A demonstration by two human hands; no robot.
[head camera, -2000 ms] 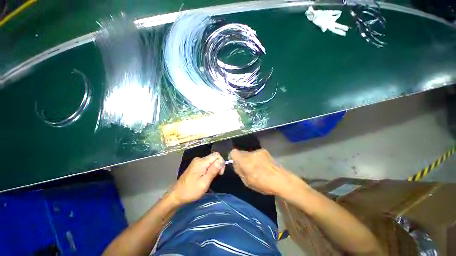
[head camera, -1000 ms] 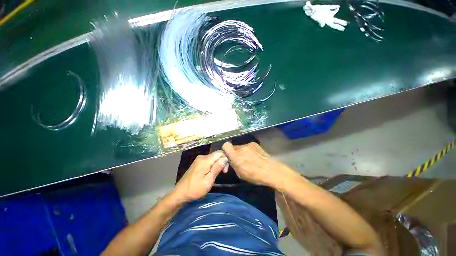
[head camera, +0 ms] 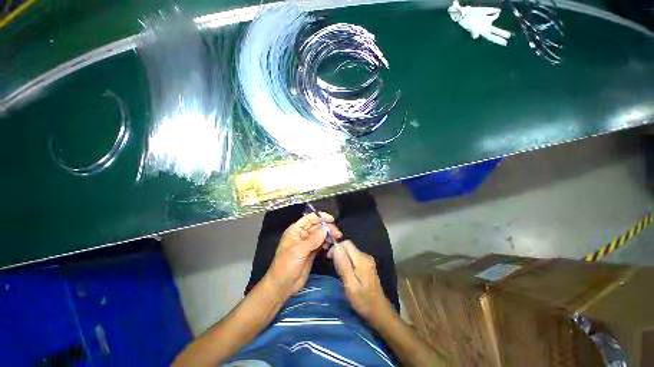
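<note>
My left hand [head camera: 300, 247] and my right hand [head camera: 355, 271] are over my lap, just in front of the table edge. Both hold a thin purplish-silver strand [head camera: 328, 230] that runs slantwise between them, its upper end sticking out above my left fingers. On the green table [head camera: 459, 93] lie a round coil of dark shiny strands [head camera: 312, 79], a pale curved bundle of clear tubing [head camera: 258, 79] touching it, and a straight clear bundle [head camera: 185, 136]. A yellow-tan pad [head camera: 269, 184] under crinkled film is at the table edge.
A few silvery arcs [head camera: 123, 136] lie far left. White gloves [head camera: 479, 21] and dark wire loops [head camera: 538, 32] are upper right. Blue bins [head camera: 122, 308] stand below left, another blue bin [head camera: 452, 183] is under the table, and cardboard cartons [head camera: 531, 308] stand at lower right.
My right hand has moved down and back toward my body, its forearm now steeper. The strand, mostly hidden a second ago, now shows between and above my hands. The view has shifted slightly.
</note>
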